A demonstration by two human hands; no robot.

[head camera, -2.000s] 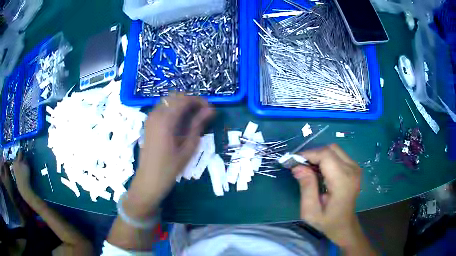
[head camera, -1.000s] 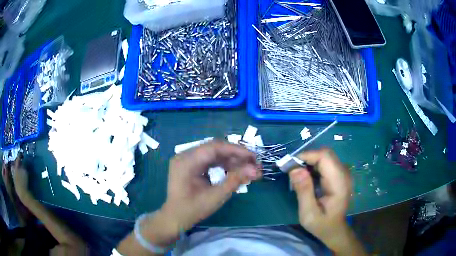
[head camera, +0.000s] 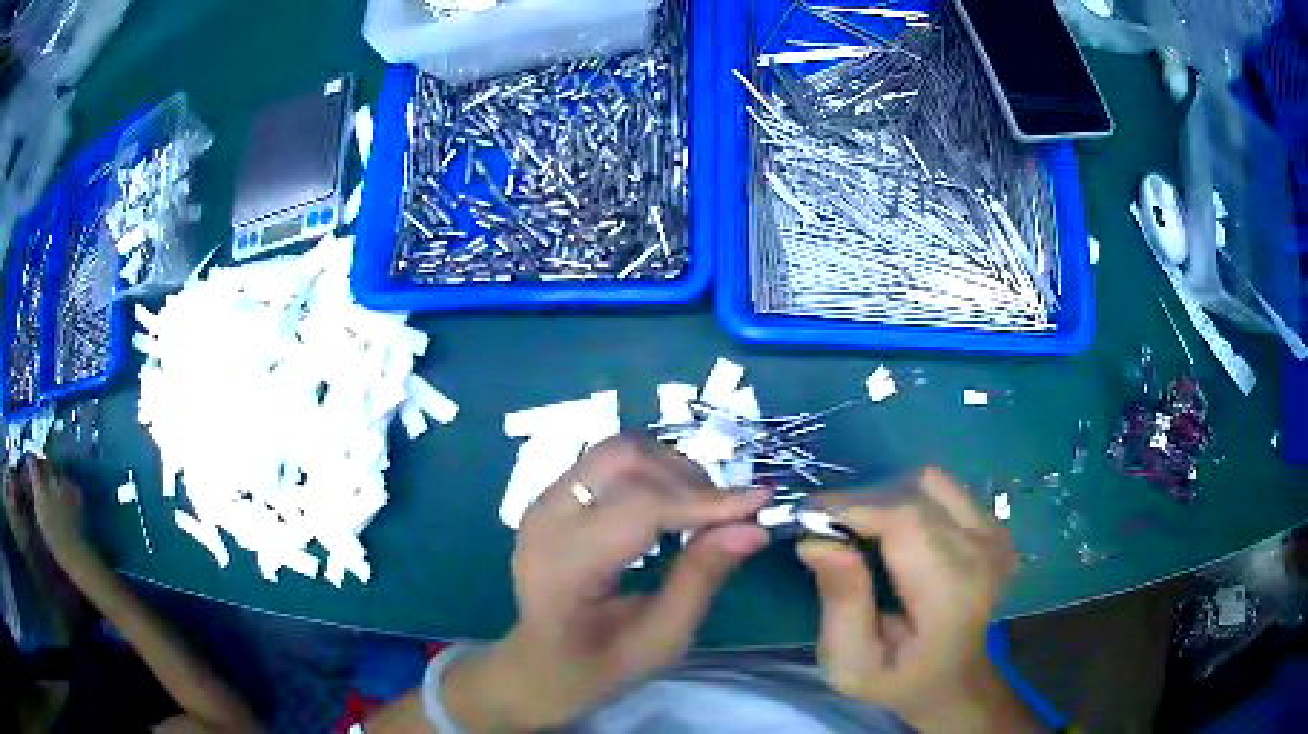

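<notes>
My left hand (head camera: pixel 617 559) and my right hand (head camera: pixel 918 588) meet over the table's front edge. Between their fingertips they hold a small white wrapped set (head camera: pixel 798 519); its far parts are hidden by the fingers. A white speck shows on my left hand. Behind the hands lie wrapped sets (head camera: pixel 724 416) with thin metal ends sticking out to the right. A few white strips (head camera: pixel 552 445) lie beside them, partly covered by my left hand. A big heap of white strips (head camera: pixel 273 409) is at the left.
A blue tray of short metal pieces (head camera: pixel 538 296) bears a clear tub (head camera: pixel 502 43). The blue tray of thin rods (head camera: pixel 904 339) has a smartphone (head camera: pixel 1030 65) on its edge. A scale (head camera: pixel 291 165), dark red bits (head camera: pixel 1169 437) and another person's hand (head camera: pixel 55 502) also show.
My left hand has come from near the left tray to the front middle and now touches the piece in my right hand. The long rod sticking up from my right hand no longer shows.
</notes>
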